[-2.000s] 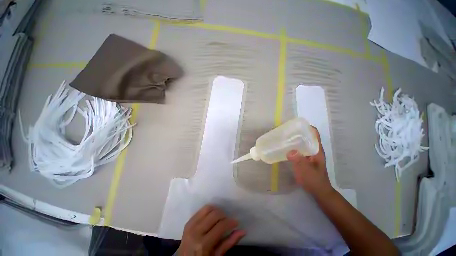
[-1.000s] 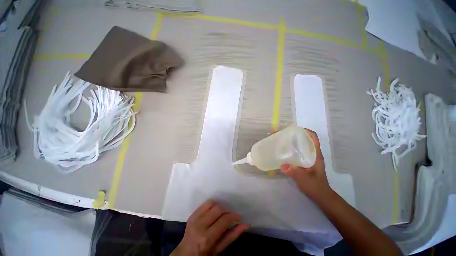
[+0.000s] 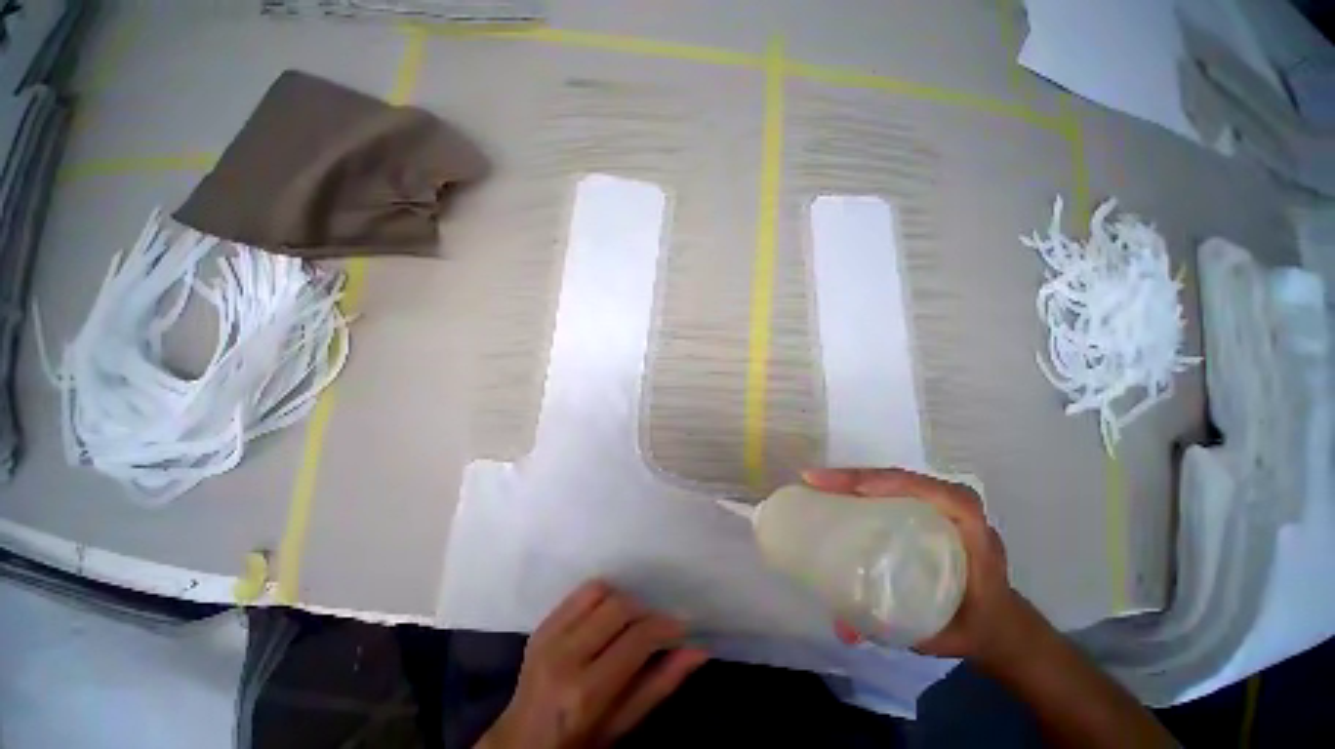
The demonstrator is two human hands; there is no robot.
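Note:
A white fabric panel (image 3: 600,322) with two long straps and a U-shaped opening lies on the table, its lower part reaching the near edge. My right hand (image 3: 952,556) holds a translucent cream-yellow glue bottle (image 3: 864,563) tilted, its thin nozzle pointing left at the bottom edge of the U-shaped opening. Whether the tip touches the fabric cannot be told. My left hand (image 3: 608,666) rests on the panel's near left part, fingers loosely bent, with nothing seen in it.
A hank of white strips (image 3: 110,366) and a brown cloth (image 3: 330,168) lie left. A tangle of short white strips (image 3: 1110,315) lies right. Padded-looking panels (image 3: 1237,483) stack at the right edge, grey panels (image 3: 30,249) at far left. Yellow tape (image 3: 766,264) marks the table.
The bottle has moved from the left strap's inner edge down and right along the opening's bottom edge. The left hand stays on the panel. The whole view has shifted slightly.

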